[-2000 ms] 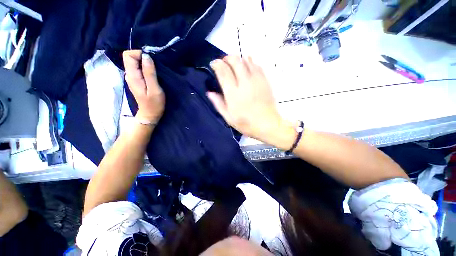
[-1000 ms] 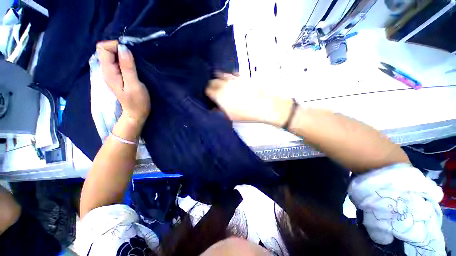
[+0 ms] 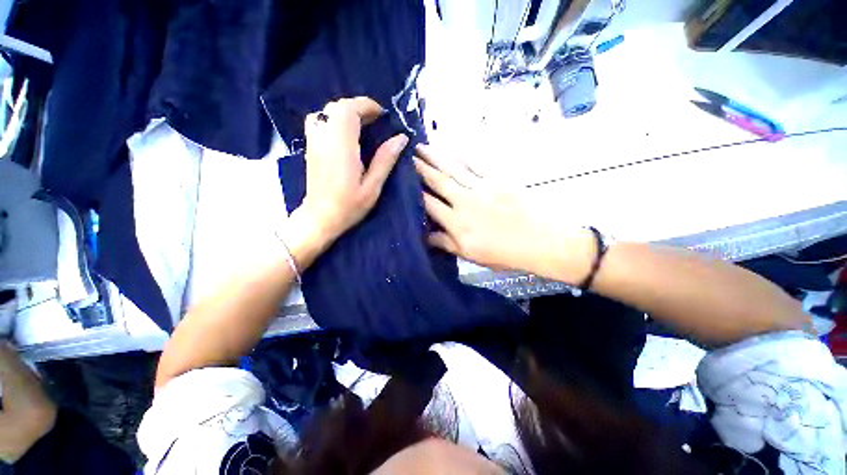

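A dark navy garment panel lies on the white machine table and hangs over its front edge towards the lap. My left hand pinches the cloth between thumb and fingers near a whitish raw edge. My right hand lies beside it, fingertips on the panel's right edge, fingers close together and nothing gripped. The needle and presser foot area is just beyond, up and right of my hands. White cloth lies at the left among the navy pieces.
A grey ribbed knob stands by the machine head. Pink and blue snips lie at the right. A scale runs along the table's front edge. A heap of navy cloth is at upper left. Another person's arm shows at lower left.
My left hand has moved right with the cloth, close to my right hand. The panel's whitish edge has shifted right, near the machine. More white table shows at the left.
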